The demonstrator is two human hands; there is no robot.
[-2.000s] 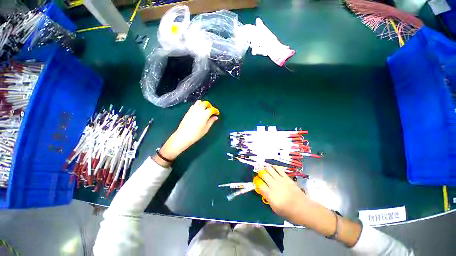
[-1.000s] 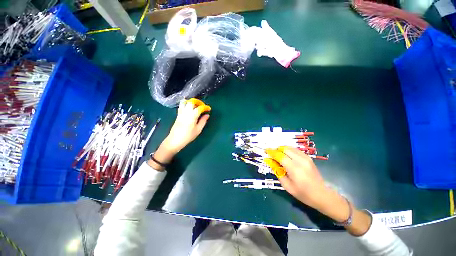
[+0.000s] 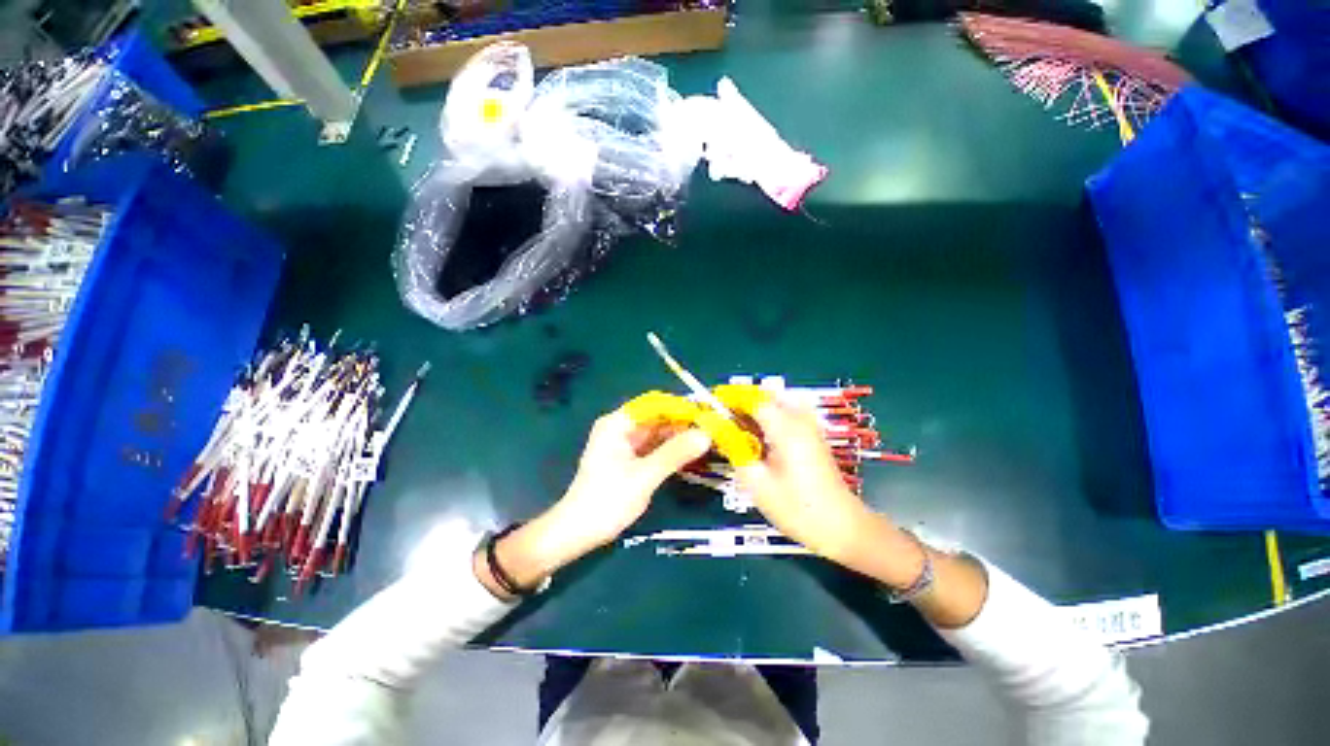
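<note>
My left hand point(image 3: 632, 464) and my right hand point(image 3: 780, 459), both with yellow-orange finger cots, meet over the dark green mat. Between their fingertips they hold a thin white wire assembly point(image 3: 674, 359) that points up and left; its lower end is hidden by the fingers. A stack of white wire assemblies with red ends point(image 3: 853, 423) lies under and behind my right hand. Separate white assemblies point(image 3: 718, 541) lie below the hands. Small black parts point(image 3: 562, 379) lie loose on the mat left of the hands.
Loose red-and-white assemblies point(image 3: 292, 452) lie beside the left blue bin point(image 3: 146, 394). A clear plastic bag point(image 3: 423, 262) with dark contents, a white glove point(image 3: 759, 146) and a cardboard tray point(image 3: 554, 44) are behind. Another blue bin point(image 3: 1189, 321) stands right, near pink-red wires point(image 3: 1072, 59).
My left hand has moved from beside the bag to meet my right hand. My right hand has lifted off the stack, and a wire assembly is now held between them. Black parts now show on the mat.
</note>
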